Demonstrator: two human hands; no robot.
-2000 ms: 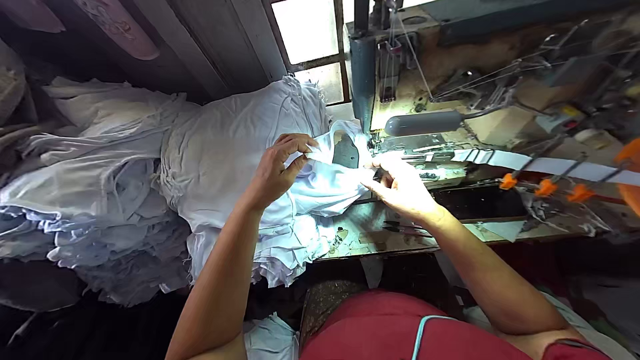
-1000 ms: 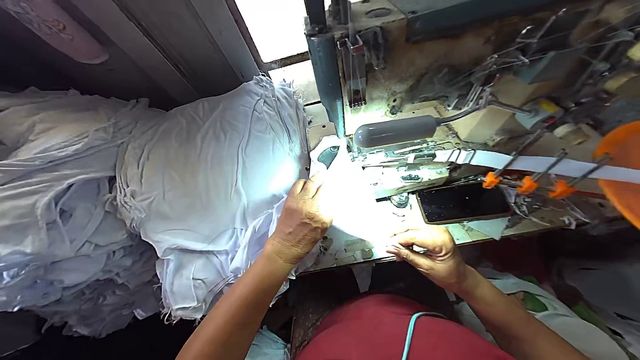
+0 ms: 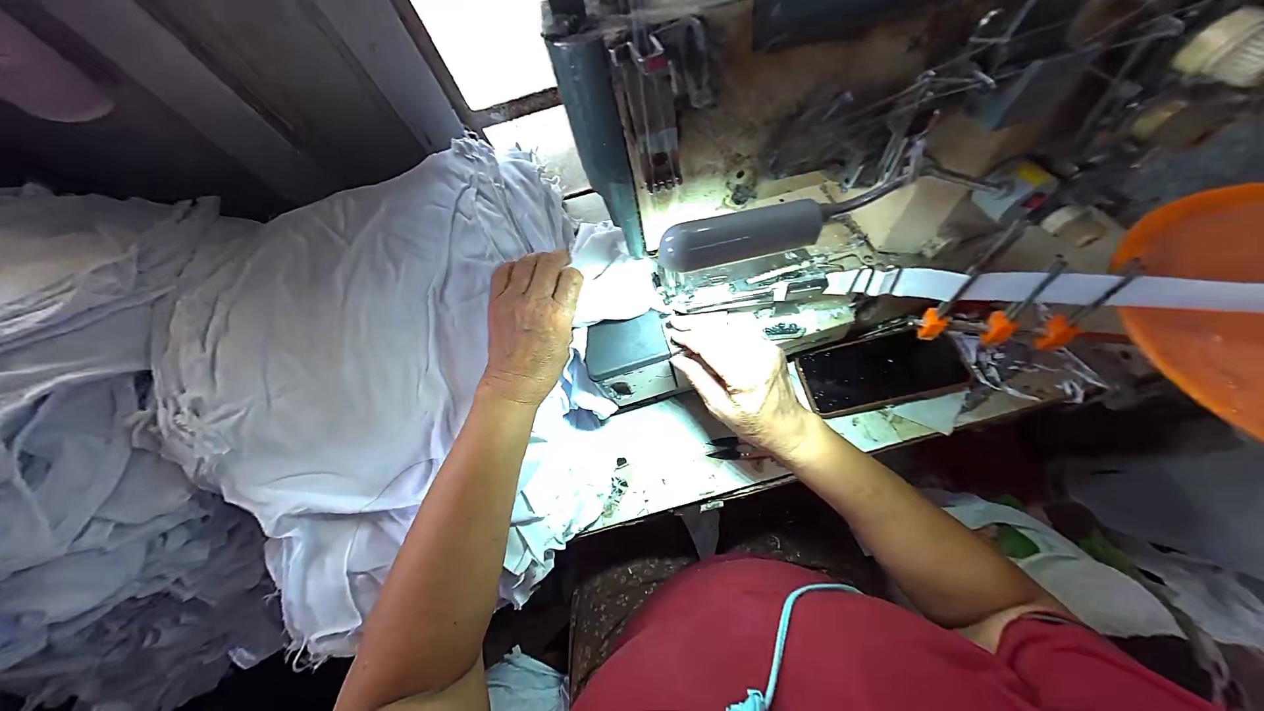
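My left hand (image 3: 533, 321) rests back upward on white fabric at the left of the sewing machine's bed; its fingertips are bent out of sight, so its grip does not show. My right hand (image 3: 746, 380) is beside the lit needle area, thumb and fingers close together near the edge of a dark plate (image 3: 627, 346); glare hides what is between them. A piece of white cloth (image 3: 607, 272) lies behind the plate. White elastic or tape (image 3: 1037, 286) runs in from the right through metal guides with orange knobs (image 3: 999, 328). Above my right hand hangs a grey lamp (image 3: 741, 235).
A big heap of white fabric pieces (image 3: 326, 346) fills the left. A phone (image 3: 884, 373) lies right of my right hand, and dark-tipped snips (image 3: 736, 449) lie below it. An orange basin (image 3: 1200, 296) is at the right, a blue-grey machine post (image 3: 592, 128) behind.
The brightly lit white cloth between my hands is gone from there, and the dark plate shows. My right hand has moved up toward the needle area. My left hand has moved onto the fabric at left.
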